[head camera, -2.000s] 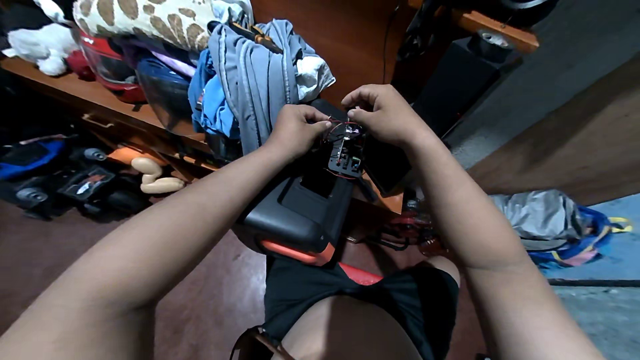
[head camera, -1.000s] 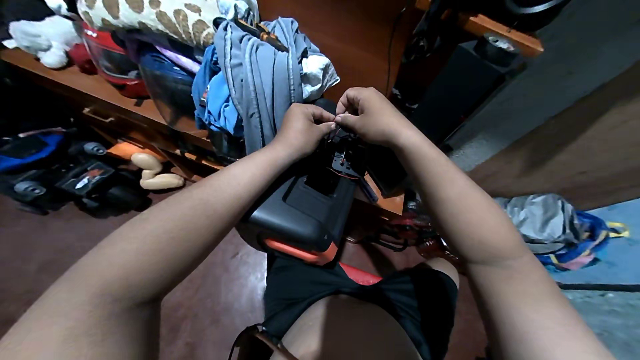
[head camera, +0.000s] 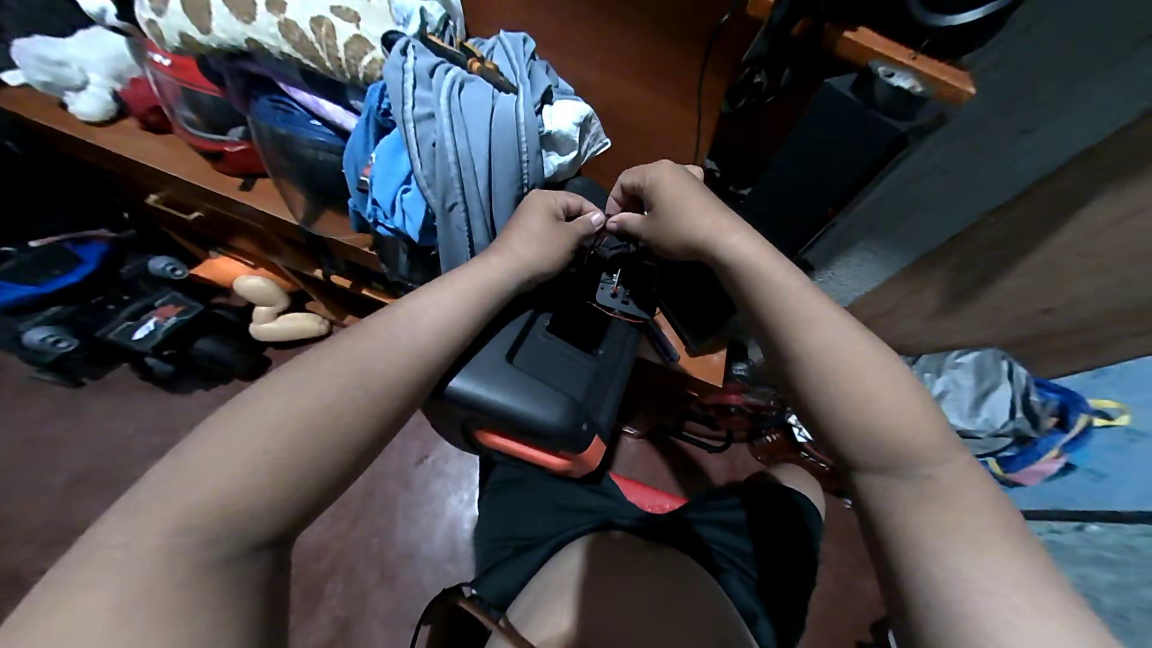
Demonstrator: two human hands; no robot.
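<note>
My left hand (head camera: 551,232) and my right hand (head camera: 664,209) meet fingertip to fingertip over a small dark device (head camera: 621,286) with thin wires. Both pinch what looks like a thin dark wire (head camera: 601,236), partly hidden by the fingers. The device has a dark plate with holes, and a red wire curves along its near edge. It rests on or just above the far end of a black case with an orange handle (head camera: 540,450). Beside the case, a dark pen-like tool (head camera: 661,342) lies at the edge of a wooden surface.
Grey and blue clothes (head camera: 463,135) are heaped beyond the case, with orange-and-black pliers (head camera: 477,61) on top. Helmets (head camera: 202,108) sit on the wooden shelf (head camera: 297,211) at left. A black speaker-like box (head camera: 823,162) stands at right. A toy vehicle (head camera: 117,306) is on the floor.
My fingertips have come together over the device; two seconds ago they were farther apart. The device is more shaded by my hands now.
</note>
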